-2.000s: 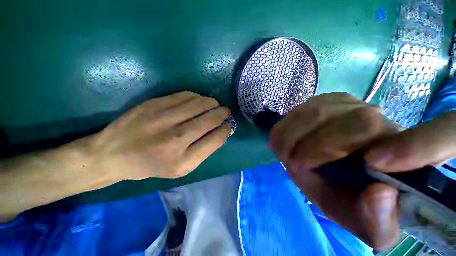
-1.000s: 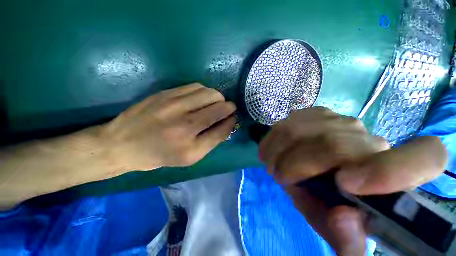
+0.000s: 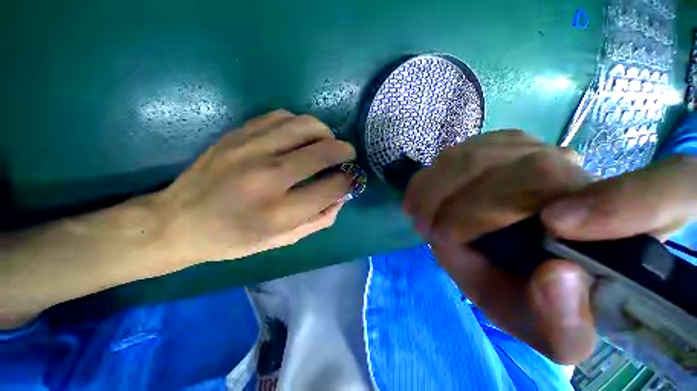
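My left hand (image 3: 256, 187) lies palm down on the green mat and pinches a small round module (image 3: 354, 182) at its fingertips. My right hand (image 3: 504, 206) is wrapped around an electric screwdriver (image 3: 649, 263). Its black nose (image 3: 403, 171) is over the near edge of the round screw dish (image 3: 425, 114); the bit tip cannot be made out. The dish has a silver dotted surface and a dark rim, and lies just right of the module. Screws are too small to tell.
A clear blister tray (image 3: 630, 99) with round shiny pockets lies at the right, with a thin pale stick (image 3: 578, 117) beside it. The green mat (image 3: 191, 46) has a small blue mark at upper right. The wearer's blue jacket (image 3: 420, 321) is at the near edge.
The screwdriver nose has moved from beside the module, just off the dish edge, back up over the dish. The module shows more at my left fingertips, which have shifted slightly.
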